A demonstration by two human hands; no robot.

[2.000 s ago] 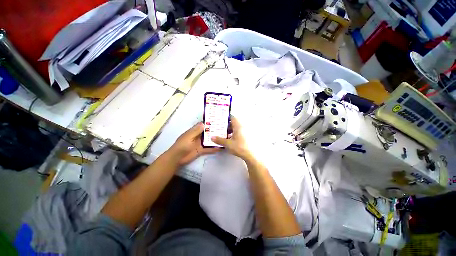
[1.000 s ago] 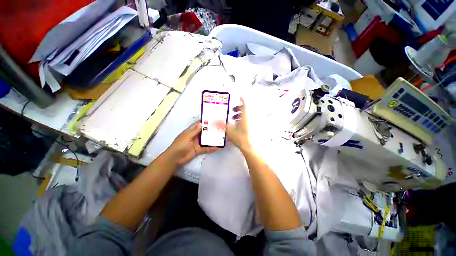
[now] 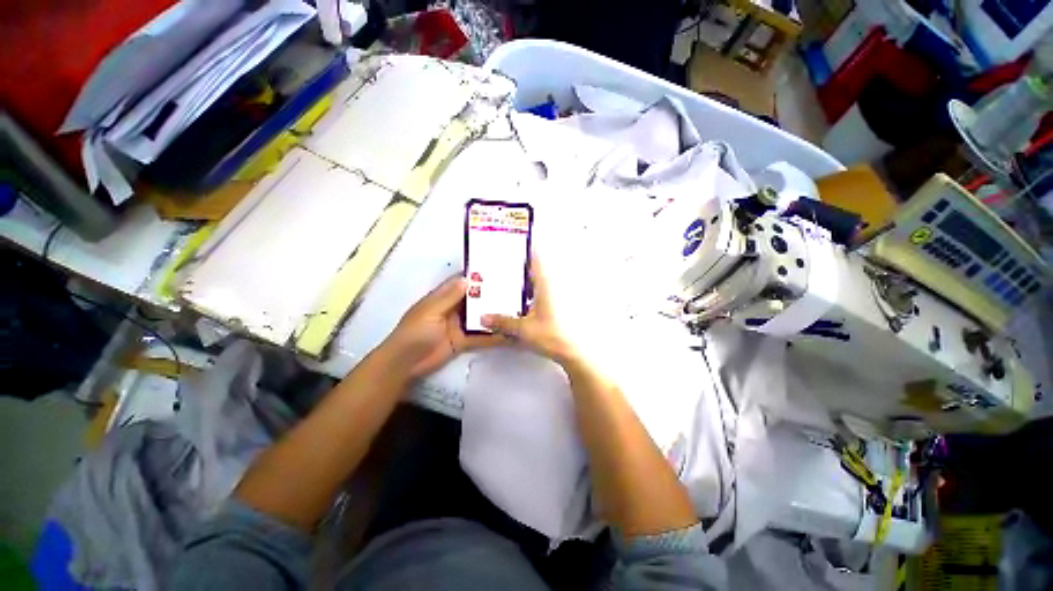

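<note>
A black smartphone [image 3: 498,260] with a lit, mostly white screen is upright in front of me, above the table's front part. My left hand [image 3: 433,331] holds its lower left side. My right hand [image 3: 538,320] is around its lower right side, with the thumb over the bottom of the screen. A pale grey-white garment piece [image 3: 520,433] hangs over the table edge below my right hand. Lamp glare washes out the cloth right of the phone.
A sewing machine [image 3: 797,277] stands at the right with a control panel [image 3: 970,248] on top. Yellow-black snips [image 3: 860,464] lie below it. A tape-edged board [image 3: 289,242] and papers [image 3: 191,75] are at the left. A white tub [image 3: 681,102] holding cloth is behind.
My right hand was off the screen and slightly raised a second ago; its thumb is back over the phone's lower part. The screen content has changed since the earliest frame.
</note>
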